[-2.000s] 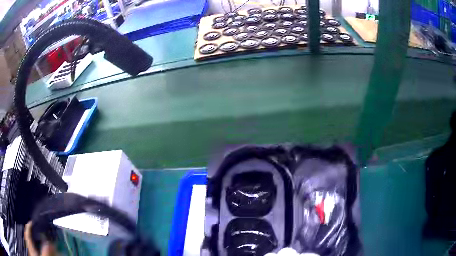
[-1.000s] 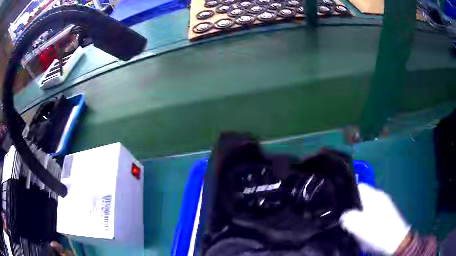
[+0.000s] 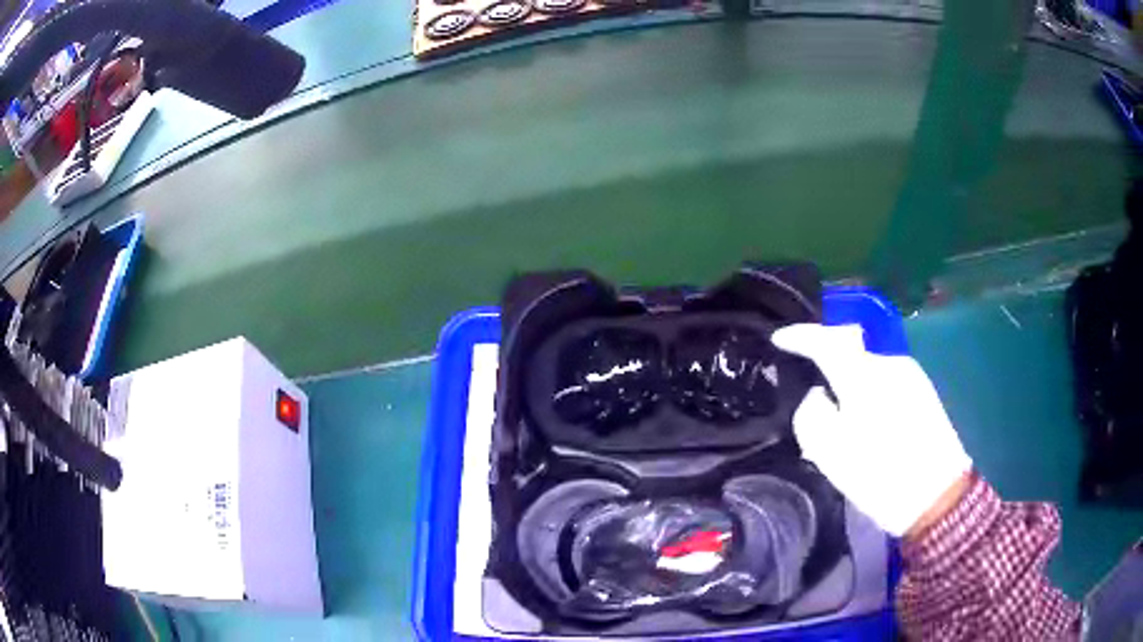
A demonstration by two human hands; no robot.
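Observation:
A black insert tray [image 3: 664,463] lies over the white sheet in a blue tray [image 3: 438,502]. Its upper recess holds two glossy black rounded forms [image 3: 664,376]. Its lower recess holds a clear shiny bag [image 3: 658,552] with a red and white spot. My right hand [image 3: 877,420], in a white glove, is at the insert tray's right edge, with the fingertips against the rim by the upper recess. The thumb and fingers look closed on that edge, though the far side of the rim is hidden. My left hand is out of the picture.
A white box [image 3: 188,477] with a red switch stands left of the blue tray. A thick black hose [image 3: 226,60] arches at upper left. Another blue-rimmed tray [image 3: 115,295] with black items lies at far left. Black trays [image 3: 1109,376] lie at right. Black rings [image 3: 508,13] sit beyond the green belt [image 3: 564,163].
The insert tray has gone from turned sideways, then tilted, to lying in the blue tray. My right hand has moved up along its right side. My left hand has left view. The camera view has shifted.

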